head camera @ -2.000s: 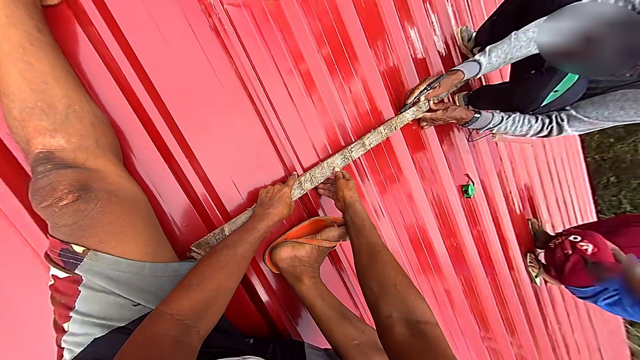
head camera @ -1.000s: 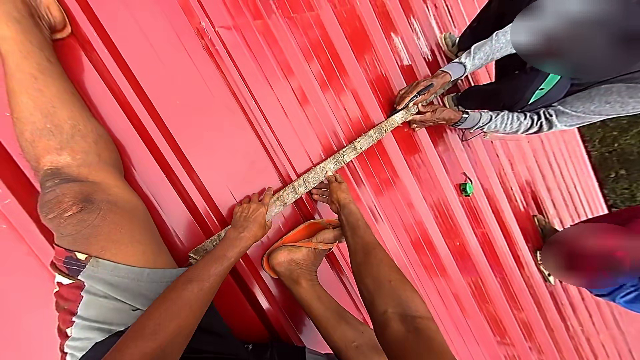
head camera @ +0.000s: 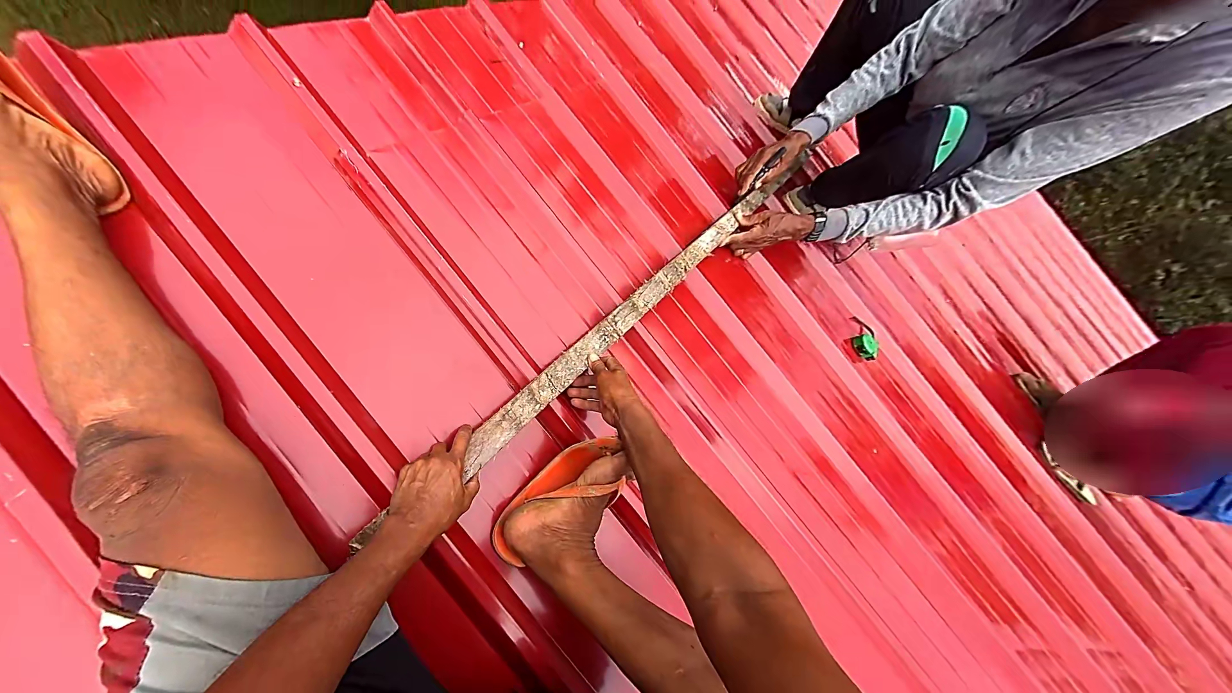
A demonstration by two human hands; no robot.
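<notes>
A long rough strip of wood [head camera: 616,322] lies diagonally across red ribbed metal roofing sheets [head camera: 318,260]. Near its lower end my left hand [head camera: 433,486] grips it, the fingers over its upper edge. My right hand [head camera: 604,387] holds its lower edge around the middle, thumb on top and the other fingers spread beneath. At the far end, a co-worker's two hands [head camera: 773,231] hold the strip, with a dark thin tool [head camera: 770,166], perhaps a pen, in one of them.
An orange flip-flop [head camera: 539,491] on my foot rests just below the strip. To the right lies a small green object [head camera: 864,344] on the roofing. Another person [head camera: 1136,433] in red and blue is at the right edge. Grass [head camera: 1155,221] borders the sheets.
The view has shifted, showing more of the roofing's top edge. Both my hands and the co-worker's remain on the strip. My left hand was nearer my right one two seconds ago.
</notes>
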